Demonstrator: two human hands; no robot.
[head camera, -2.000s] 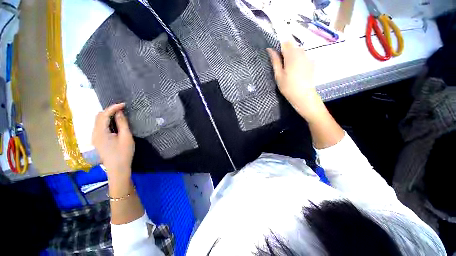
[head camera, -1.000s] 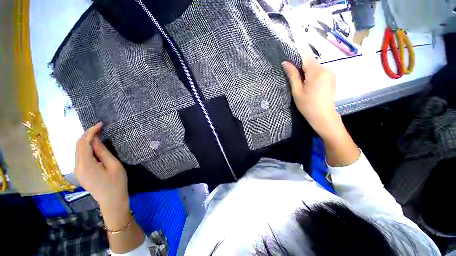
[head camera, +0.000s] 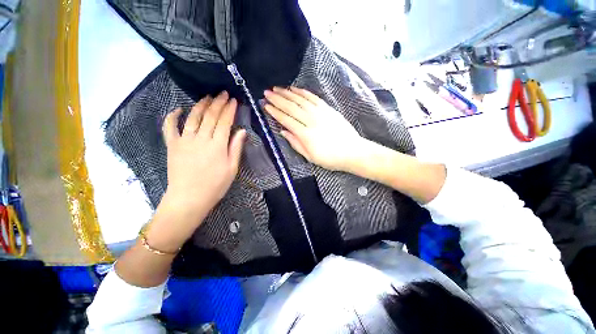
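Note:
The grey checked and black jacket front (head camera: 340, 196) lies face up on the table and over its near edge. Its zipper (head camera: 282, 166) is closed, a pale line down the middle, with the silvery slider (head camera: 235, 75) near the neck. The plaid hood (head camera: 180, 32) lies above it. My left hand (head camera: 202, 153) lies palm down on the cloth left of the zipper, fingertips near the neck. My right hand (head camera: 314, 130) lies flat right of the zipper, fingertips beside it. Neither hand grips the cloth. Round snaps (head camera: 363, 190) show on both pocket flaps.
The white sewing machine (head camera: 470, 26) stands at the upper right. Red and yellow scissors (head camera: 528, 111) and a pink and blue tool (head camera: 457, 99) lie right. A cardboard strip with yellow tape (head camera: 46, 143) and other scissors (head camera: 12, 228) are at left. Blue plastic (head camera: 206, 303) shows below.
Both hands have left the jacket's side edges and moved up and inward beside the zipper. The hood and zipper slider have come into view, and the jacket shows lower in the picture.

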